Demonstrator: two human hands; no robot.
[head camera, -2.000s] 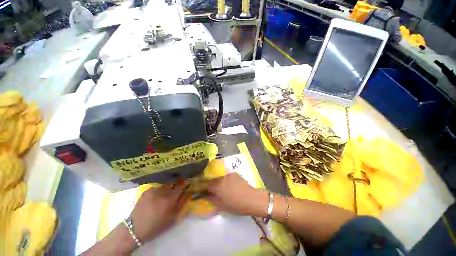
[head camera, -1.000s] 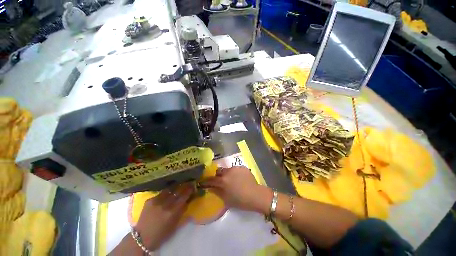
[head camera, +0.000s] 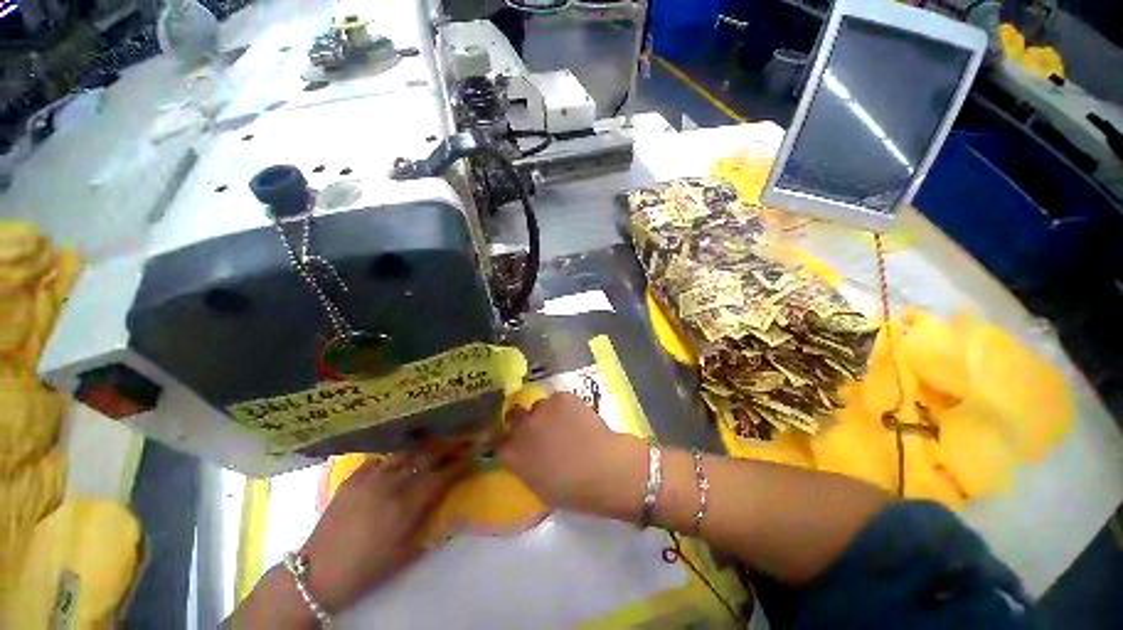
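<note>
A yellow fabric panel (head camera: 487, 502) lies on the white template (head camera: 493, 578) under the machine head. My left hand (head camera: 376, 511) lies on the panel's left part, its fingertips blurred below the machine front. My right hand (head camera: 560, 455) is at the panel's right side, fingers bent and close to the left fingertips. Whether either hand grips the cloth or a label is hidden. A thin reddish cord (head camera: 700, 564) hangs by my right wrist. The white and dark grey machine head (head camera: 320, 302) hides the sewing point.
A bulky label bundle (head camera: 751, 314) lies right of the machine on yellow panels (head camera: 985, 394). A tablet-like screen (head camera: 874, 111) stands behind it. A yellow stack with a labelled panel (head camera: 92, 554) is at far left. Blue bins (head camera: 1010, 185) stand at upper right.
The view has shifted over the machine. Both hands stay at the panel under the head; my right hand and forearm sit slightly further left and higher than one second ago.
</note>
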